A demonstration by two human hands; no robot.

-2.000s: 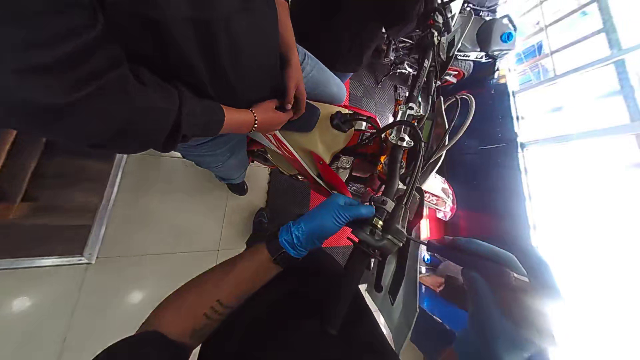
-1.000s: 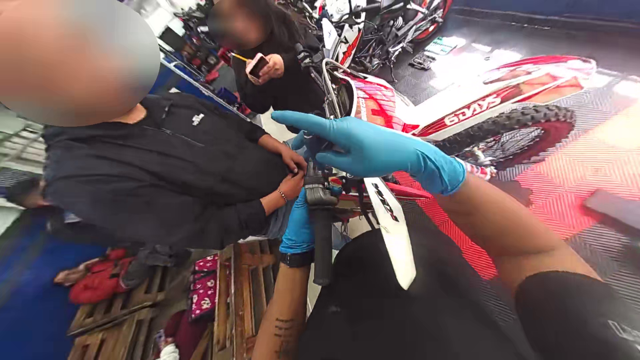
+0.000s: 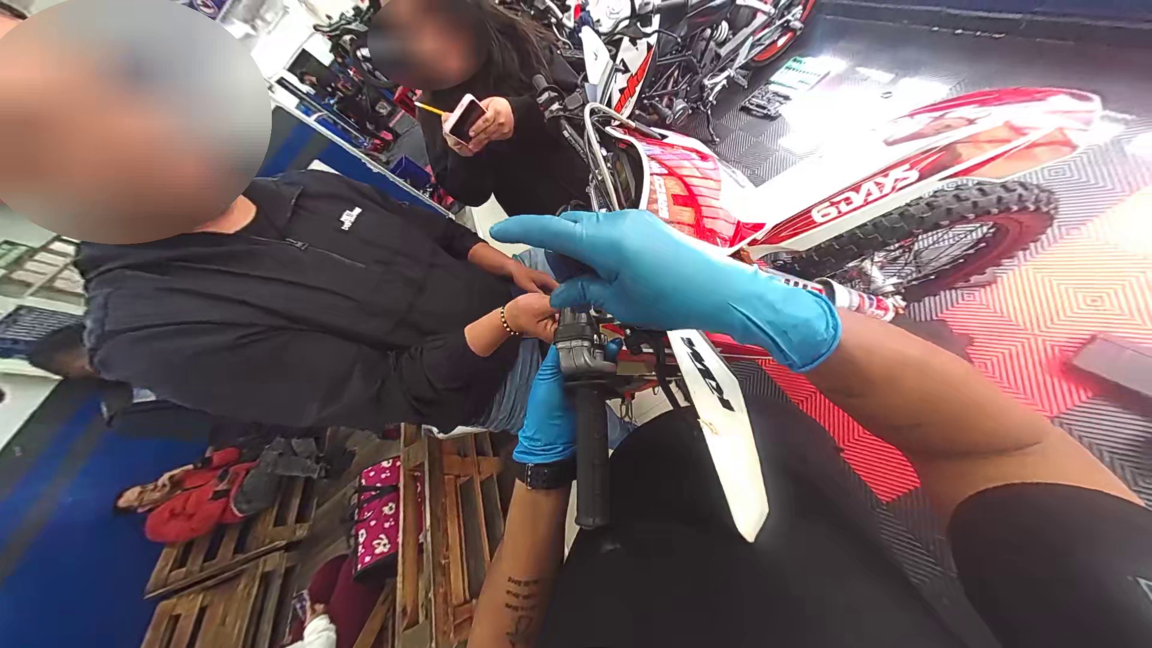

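Observation:
My right hand (image 3: pixel 630 270), in a light blue glove, comes from the right over a dirt bike's handlebar controls. Its index finger points left and its thumb is apart below; the other fingers are partly hidden. My left hand (image 3: pixel 549 409), gloved with a dark band at the wrist, is behind the handlebar, beside the black control housing (image 3: pixel 583 346); its fingers are mostly hidden. The black rubber grip (image 3: pixel 591 459) runs down from the housing, free of both hands. A white hand guard (image 3: pixel 720 432) lies to its right. Another person's hands (image 3: pixel 531 310) are close to my right thumb.
A person in a black jacket (image 3: pixel 297 306) stands left of the handlebar. Another person holds a phone (image 3: pixel 465 119) and a yellow pencil behind it. The bike's rear tire (image 3: pixel 936 216) extends right. Wooden pallets (image 3: pixel 432 531) and a seated person in red (image 3: pixel 193 499) are lower left.
The view has swung widely since two seconds ago. My right hand, not seen in the oldest frame, is over the handlebar in the last two. Little else differs from one second ago.

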